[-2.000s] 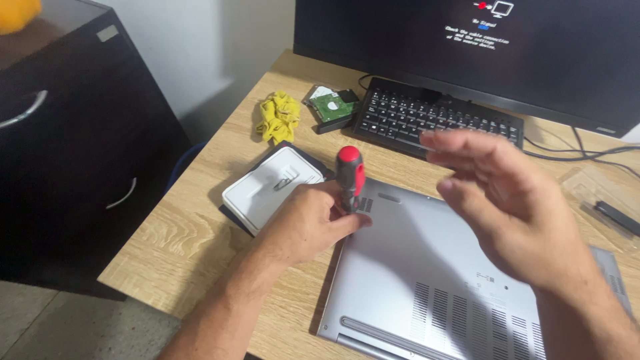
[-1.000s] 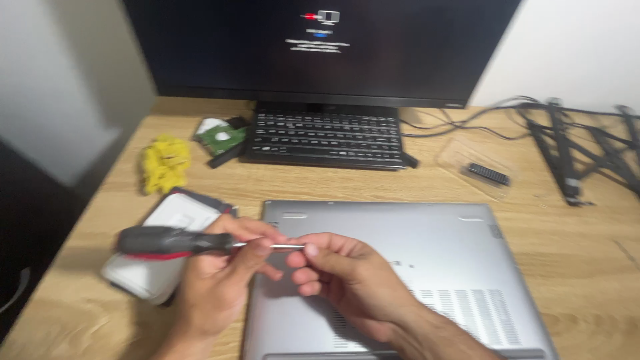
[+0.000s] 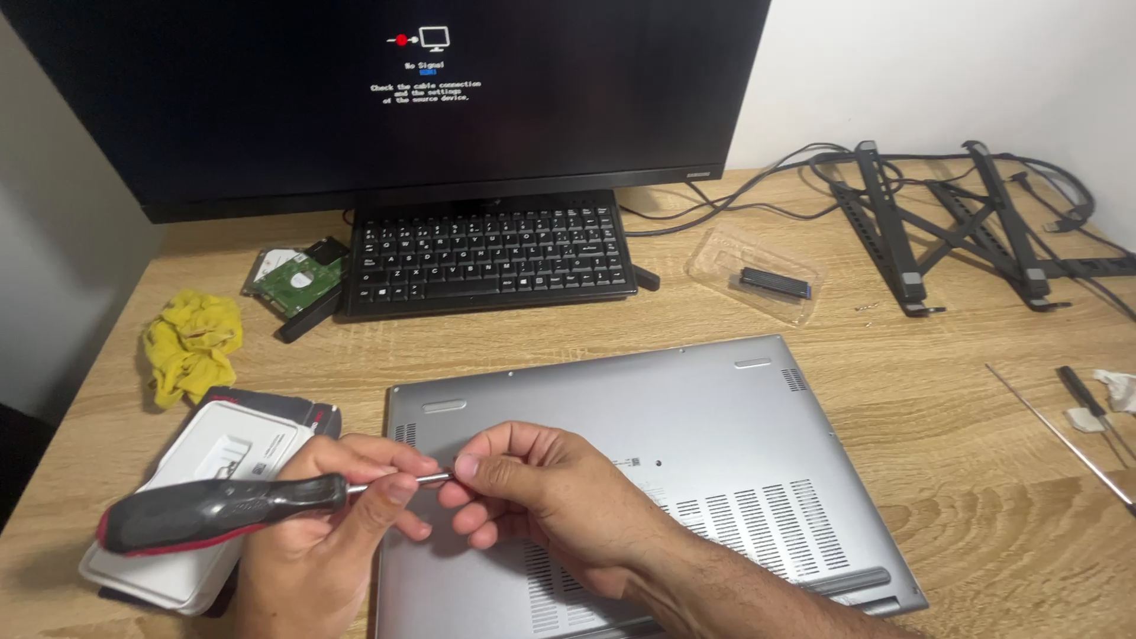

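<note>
A screwdriver (image 3: 222, 510) with a black and red handle lies level across my left hand (image 3: 328, 524), its handle pointing left. The fingers of that hand close on its metal shaft. My right hand (image 3: 541, 497) pinches at the shaft's tip; whatever small piece may be between its fingertips is too hidden to tell. Both hands are above the left part of a grey laptop (image 3: 603, 399), which rests underside up with its vents and rubber feet showing. Beneath the screwdriver handle is a white plastic tray (image 3: 177, 568) on a dark box (image 3: 324, 419).
Behind the laptop are a black keyboard (image 3: 488, 257), a monitor (image 3: 550, 106), a hard drive (image 3: 306, 280) and a yellow cloth (image 3: 193, 342). Rightward lie a clear plastic package (image 3: 710, 257) holding a black stick, tiny screws (image 3: 867, 308), a folding laptop stand (image 3: 958, 231), cables and a small screwdriver (image 3: 1078, 390).
The screwdriver, upright at the laptop's corner two seconds ago, is now level above the laptop. My right hand has come from open and raised to the screwdriver's tip. The view has swung right.
</note>
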